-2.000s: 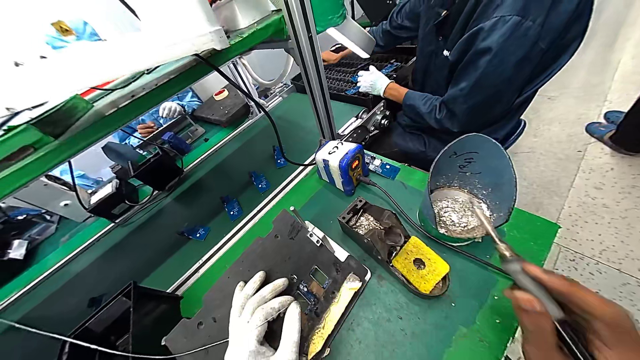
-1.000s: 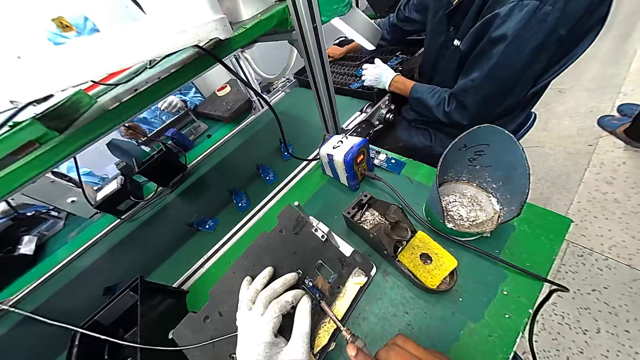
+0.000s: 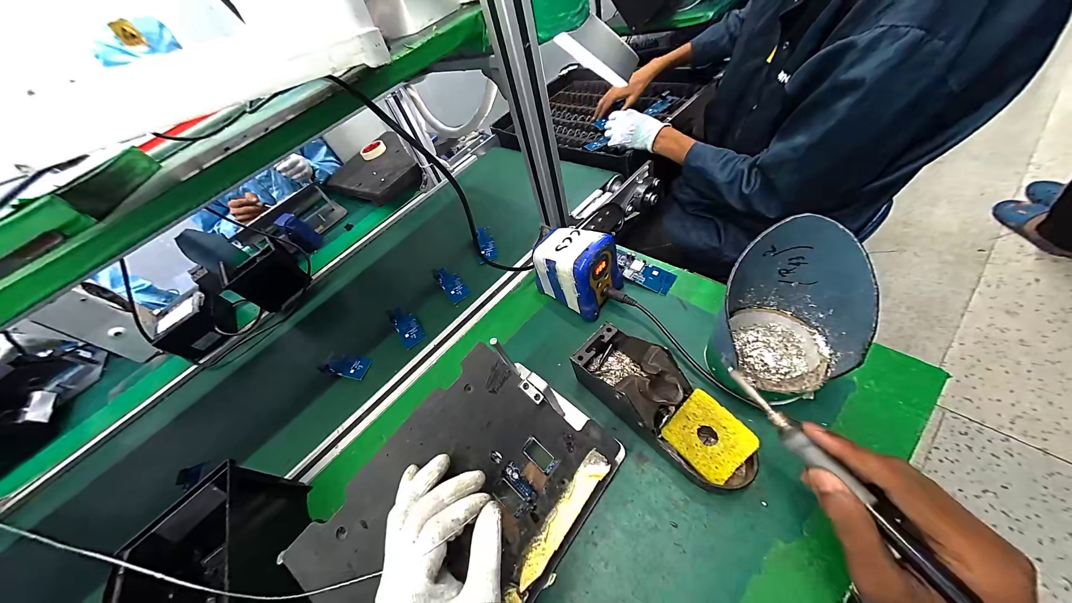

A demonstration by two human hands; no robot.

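Note:
My right hand (image 3: 913, 511), bare, grips a soldering iron (image 3: 825, 461) like a pen; its tip points up-left at the rim of a round container of solder scraps (image 3: 779, 347) with a tall curved shield. My left hand (image 3: 444, 528), in a white glove, rests on a black fixture plate (image 3: 402, 435), fingers beside a small blue circuit board (image 3: 519, 484); whether it grips anything is hidden. A yellow strip (image 3: 563, 523) runs along the plate's right edge. Right of the plate stands an iron holder (image 3: 649, 368) with a yellow sponge (image 3: 710, 435).
A blue soldering station (image 3: 578, 272) stands behind the holder, its cable crossing the bench. Blue circuit boards (image 3: 408, 328) lie on the sunken green strip at left. A black bin (image 3: 222, 536) is at lower left. A co-worker's gloved hand (image 3: 634, 131) is over a black tray at the back.
The iron was over the container, then at the small board on the plate beside my left hand; now my right hand has brought it back to the container. My left hand stays on the plate.

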